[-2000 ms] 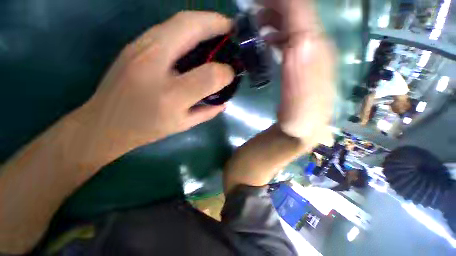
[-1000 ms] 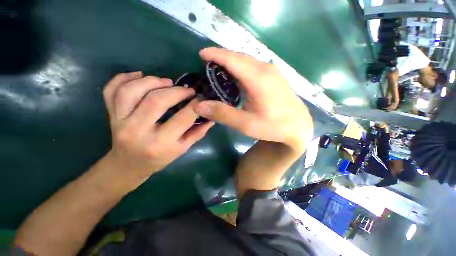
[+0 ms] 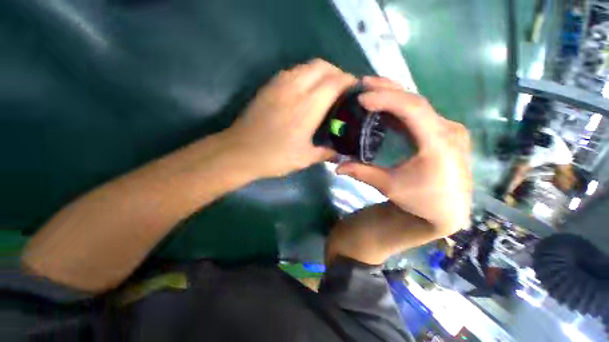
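A black cylindrical unit (image 3: 346, 128) is held between my two hands, above the dark-green bench. A small bright green spot shows on its dark side. A pale ring edges its face on the right. My left hand (image 3: 284, 117) grips the unit from the left, its fingers partly hiding that end. My right hand (image 3: 427, 157) holds the ringed end between thumb and fingertips. The picture is somewhat blurred, and I cannot tell whether wires show.
The glossy dark-green bench (image 3: 133, 73) lies under my hands. A scuffed white rail (image 3: 377, 40) runs beside a brighter green belt (image 3: 454, 53). Another person (image 3: 554, 157) is at the right, above a black ribbed duct (image 3: 574, 270). A blue bin (image 3: 407, 304) is at the lower right.
Both hands have moved right in the picture with the unit. The unit is turned, so its green spot now shows and the ringed face points more to the right.
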